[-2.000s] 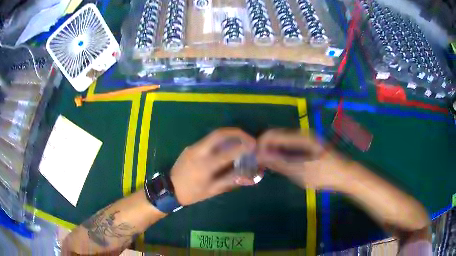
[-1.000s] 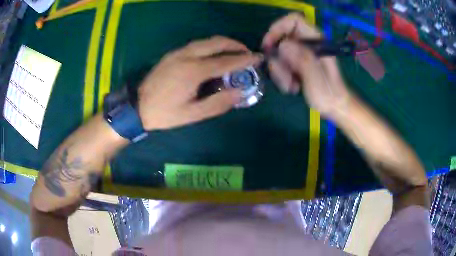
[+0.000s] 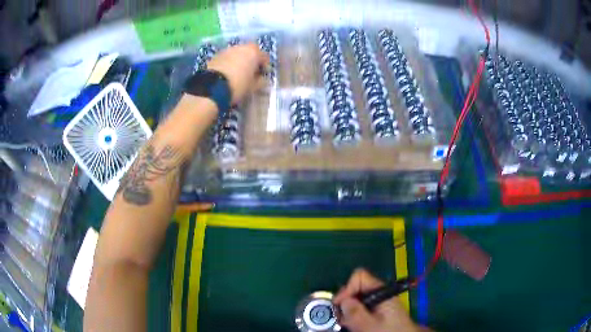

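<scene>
My left hand (image 3: 238, 68) is over the left rear part of the clear blister tray (image 3: 363, 161), at the rows of shiny round units. Its fingertips are partly hidden, so whether it holds a unit cannot be told. My right hand (image 3: 366, 305) is at the bottom edge of the picture, holding the black test pen (image 3: 387, 293). A silver round unit (image 3: 319, 314) with white and dark rings lies on the green mat beside my right fingertips, cut off slightly by the picture's edge. The pen tip is hidden by my fingers.
Red and black leads (image 3: 461, 123) hang down to the pen on the right. A white fan (image 3: 107, 138) stands left of the tray. A second tray stack (image 3: 544, 120), a red block (image 3: 520, 188) and a dark red pad (image 3: 468, 254) are at right.
My left hand has moved from the mat up to the blister tray. The silver unit it held now lies on the mat. My right hand still holds the pen, and the view has tilted up.
</scene>
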